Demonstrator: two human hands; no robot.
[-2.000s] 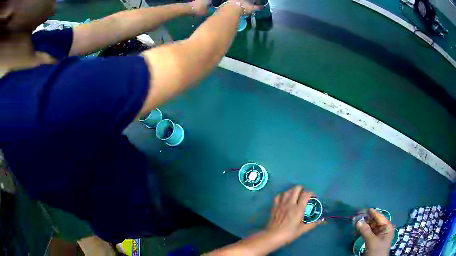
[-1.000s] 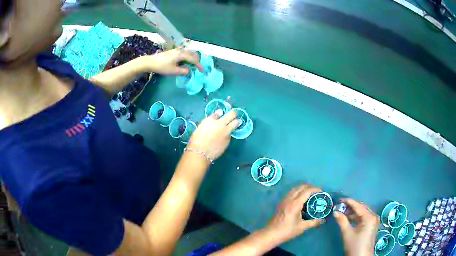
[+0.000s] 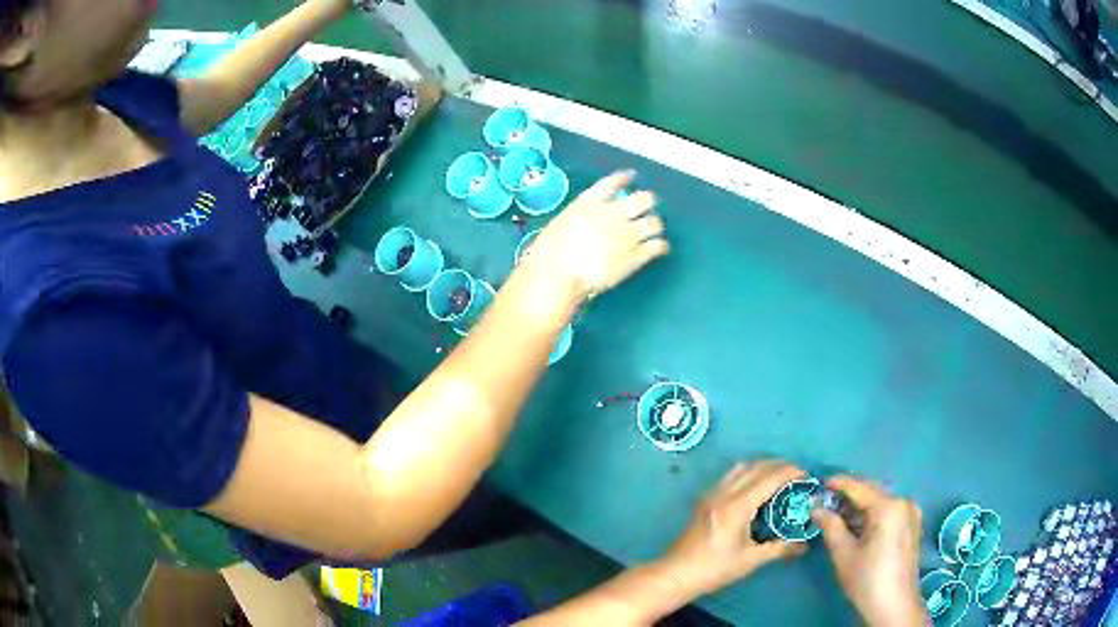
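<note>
My left hand (image 3: 733, 527) is closed around a turquoise motor housing (image 3: 797, 510) with its open end facing up, at the lower right of the view. Spokes and a hub show inside it. My right hand (image 3: 873, 539) holds a small silver motor (image 3: 829, 500) in the fingertips at the housing's right rim. The fingers partly hide the motor, and I cannot tell whether it touches the hub. A housing with motor fitted (image 3: 672, 416) stands on the bench to the upper left of my hands, with a dark red wire tail on its left.
Three housings (image 3: 969, 534) stand at right beside massed silver motors (image 3: 1064, 566). A neighbour's arm (image 3: 454, 404) reaches over more housings (image 3: 532, 179) at left. A cardboard box of black parts (image 3: 331, 141) lies beyond. A whitish rail (image 3: 785, 200) edges the bench.
My right hand has brought the motor from the right to the housing's rim. The neighbour has set several housings down near the rail, and their hand has moved off them.
</note>
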